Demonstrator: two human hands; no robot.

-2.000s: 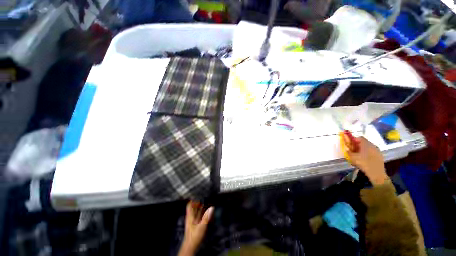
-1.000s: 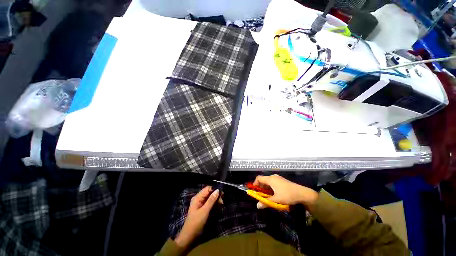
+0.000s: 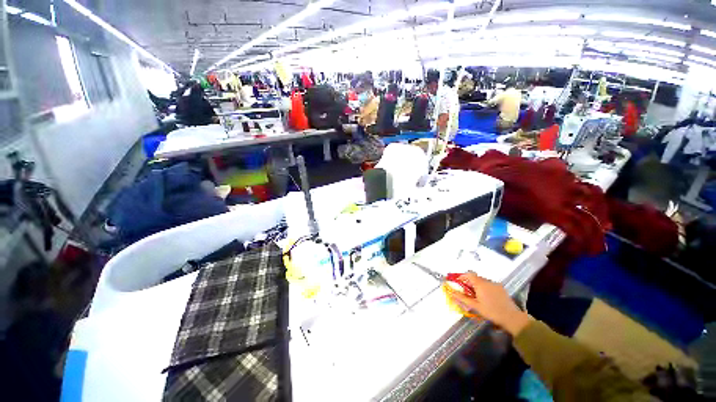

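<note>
The plaid panel (image 3: 228, 310) lies flat on the white table, left of the needle. The black strip (image 3: 284, 338) runs along its right edge. The panel's near end is cut off by the picture's bottom edge. My right hand (image 3: 491, 302) is on the scissors (image 3: 458, 295) with red and orange handles, at the table's right part, blades pointing up-left. The white sewing machine (image 3: 369, 228) stands behind. Small pink and blue tools (image 3: 382, 299) lie near the needle. My left hand is not in view.
Dark red garments (image 3: 542, 196) are heaped beyond the machine at right. A yellow round item (image 3: 513, 246) lies on a blue patch at the table's right end. A tan board (image 3: 640, 338) is at lower right. Other machines and several people are farther back.
The view has tilted up to the room. My right hand with the scissors has moved from the panel's near end to the table's right part. My left hand has left the picture.
</note>
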